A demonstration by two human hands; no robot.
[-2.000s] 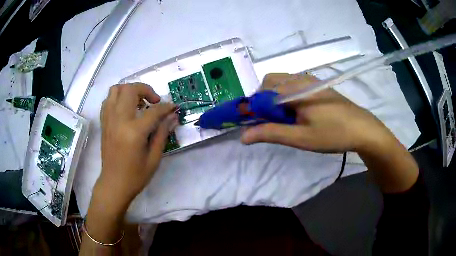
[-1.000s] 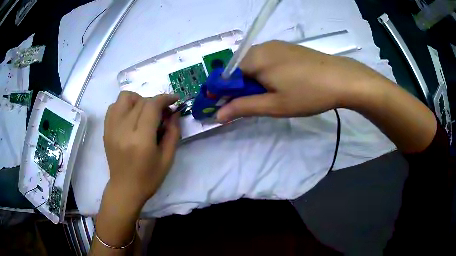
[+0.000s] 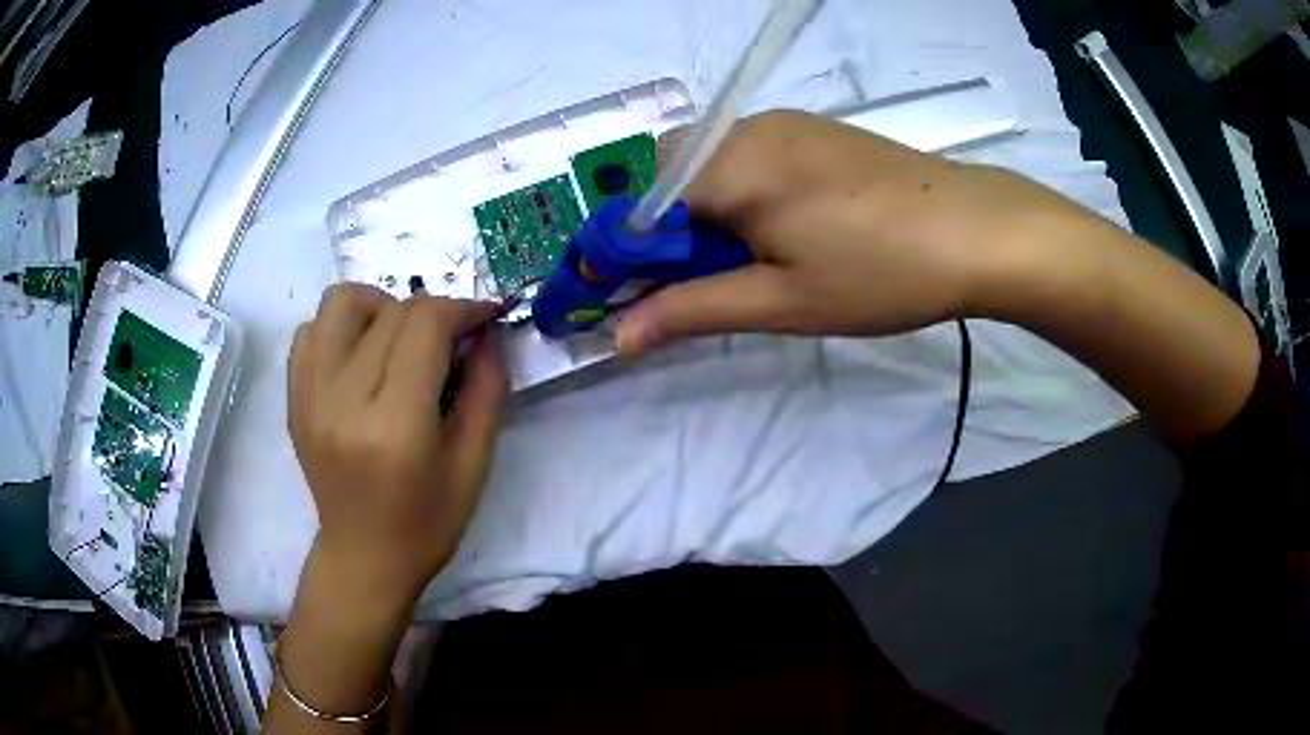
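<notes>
A white plastic housing (image 3: 431, 188) lies on white cloth with a main circuit board (image 3: 526, 230) and a round-spot circuit board (image 3: 615, 170) inside. My right hand (image 3: 848, 230) grips a blue hot glue gun (image 3: 611, 270), nozzle end down at the housing's near side; the tip is hidden. A translucent glue stick (image 3: 726, 108) rises from its rear. My left hand (image 3: 395, 409) is at the housing's near left part, thumb and fingers bent together at thin lead wires (image 3: 506, 306) beside the gun. What lies between those fingertips is mostly hidden.
A second housing with boards (image 3: 216, 388) stands tilted at the left, by a long silvery strip (image 3: 266, 137). Small circuit boards (image 3: 75, 162) lie at the far left. Another strip (image 3: 1157, 144) lies at the right. A black cord (image 3: 960, 409) hangs below my right forearm.
The glue gun has turned from lying flat to nozzle-down, with its stick now pointing up. It has since moved slightly left. The housing has shifted slightly left, and my left hand stays beside the gun.
</notes>
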